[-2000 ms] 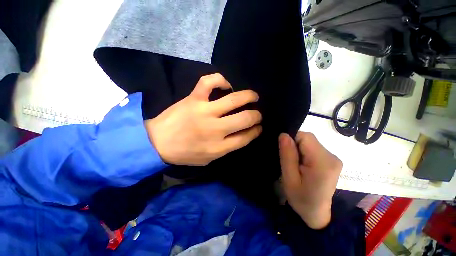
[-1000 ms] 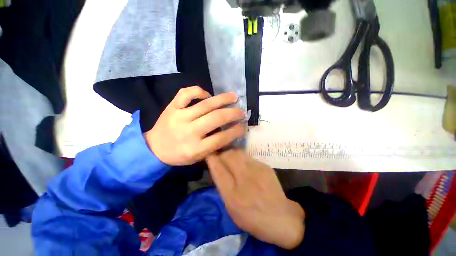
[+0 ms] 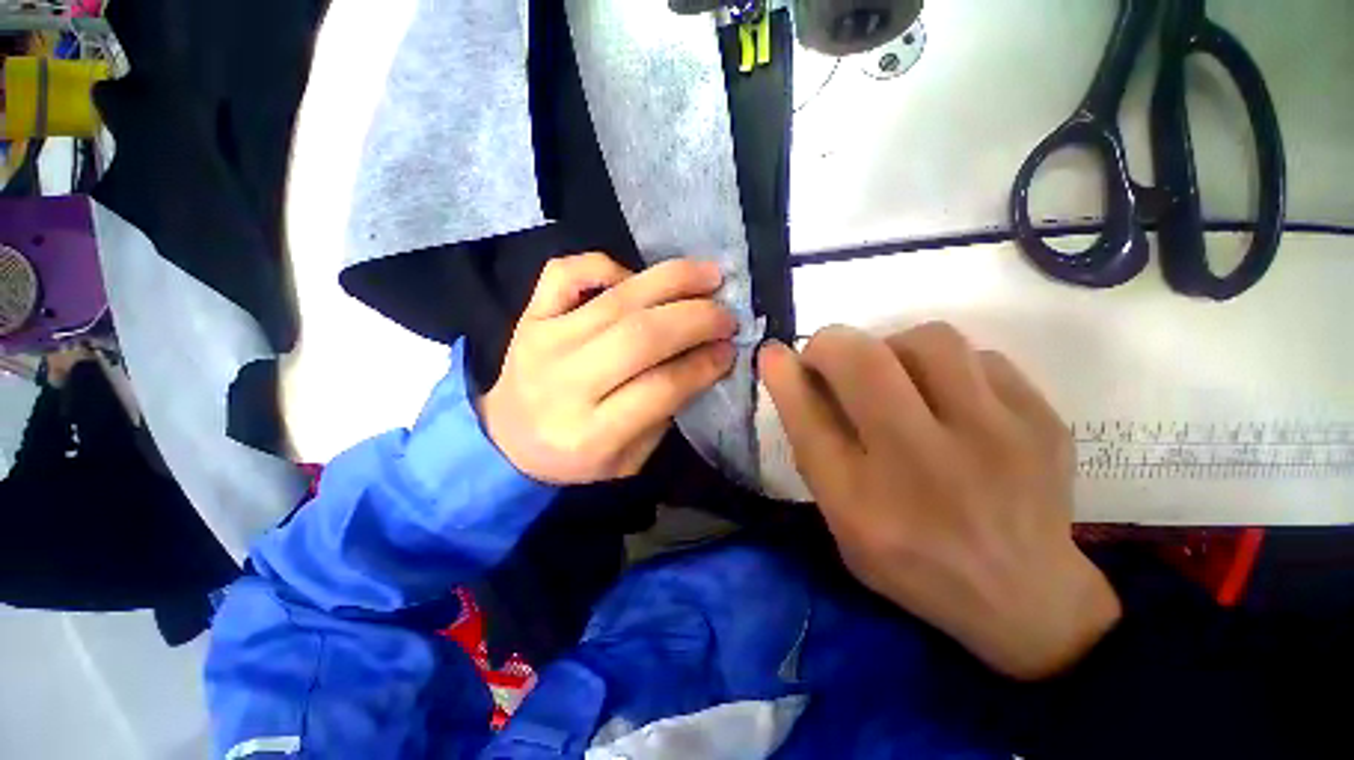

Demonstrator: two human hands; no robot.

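The black fabric panel (image 3: 446,294) with pale grey interfacing (image 3: 653,134) lies on the table, its interfaced edge folded up. A narrow black strip (image 3: 766,193) runs along that edge, from the yellow-green presser foot area (image 3: 753,42) towards me. My left hand (image 3: 616,371) presses on the interfaced edge, with the fabric under its fingertips. My right hand (image 3: 936,475) has its thumb and index finger at the near end of the black strip, pinching there; the exact contact is partly hidden by the fingers.
Black-handled shears (image 3: 1158,178) lie on the white table (image 3: 921,282) at the right. A ruler scale (image 3: 1218,449) runs along the front edge. A purple device (image 3: 45,275) and a yellow spool (image 3: 52,98) stand far left, beside more black and grey cloth (image 3: 201,364).
The panel has been turned back, exposing interfacing and strip. My right hand went from the panel's right edge to beside my left hand, then to the strip's near end. The view has shifted.
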